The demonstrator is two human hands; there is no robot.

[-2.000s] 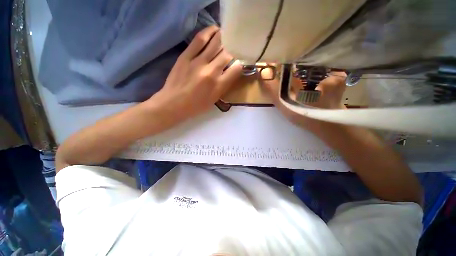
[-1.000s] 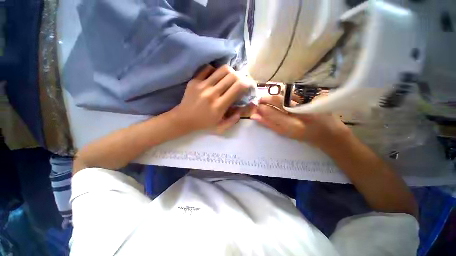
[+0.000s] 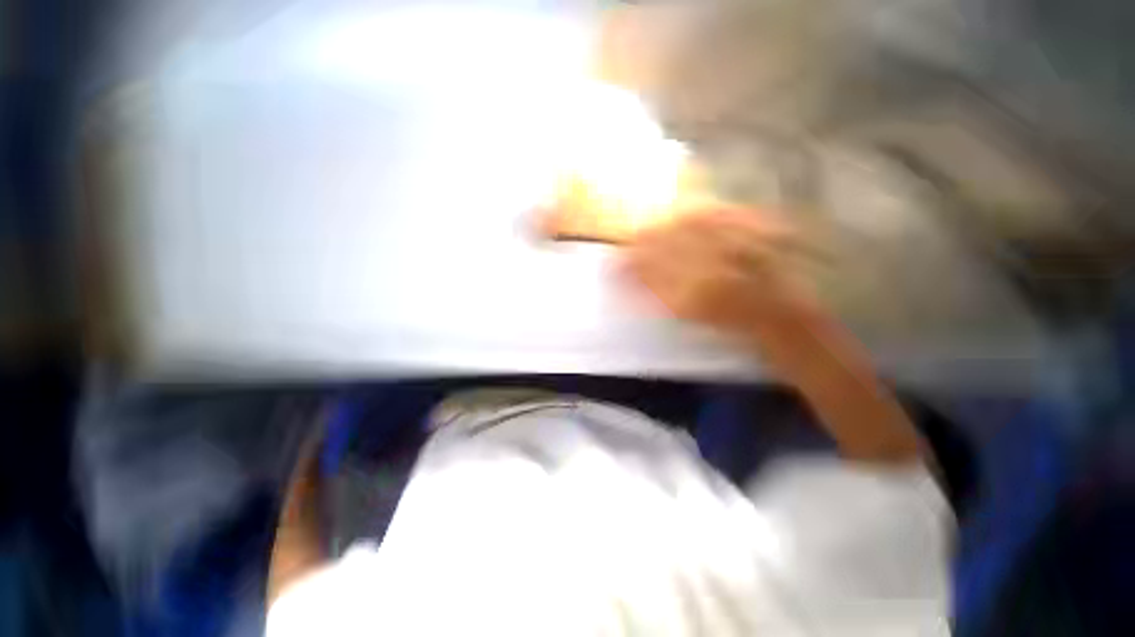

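Observation:
The picture is strongly blurred. My right hand (image 3: 709,264) is at the right end of the tan machine bed plate (image 3: 575,214), and its fingers are too blurred to tell whether they hold anything. My left hand is not visible; only part of the left forearm shows at the lower left, below the table's front edge. The blue-grey garment piece is not visible on the table. The needle area is lost in bright glare.
The white machine table (image 3: 324,274) spans the left and middle. The blurred machine body (image 3: 797,75) stands at the upper right. Blurred dark and blue shapes lie below the table's front edge on both sides.
My left hand has left the needle area and dropped below the table edge. The blue-grey garment has gone from the table. My right hand remains near the bed plate. The view has blurred.

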